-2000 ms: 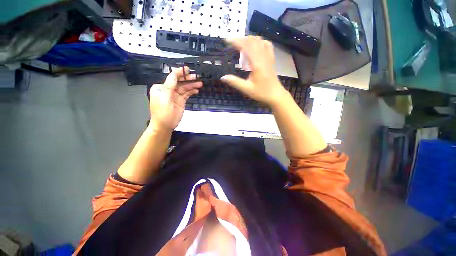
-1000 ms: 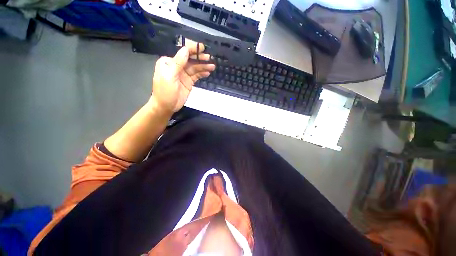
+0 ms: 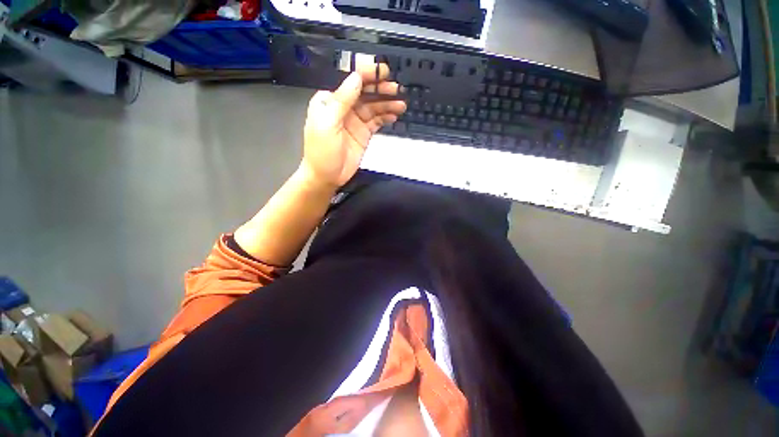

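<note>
My left hand holds a long flat black slotted part near its left half, with fingers through or around an opening. The part is above the left portion of the black keyboard. A second black slotted bar lies on the white perforated plate at the top edge of the view. My right hand is not in view.
The white keyboard tray runs below the keyboard. A dark mouse pad with a mouse and a black bar are at upper right. A blue bin stands at upper left. Cardboard boxes are at lower left.
My right hand has let go of the part and left the view. My left hand still holds the part. The view has shifted, so the bench sits higher in the picture.
</note>
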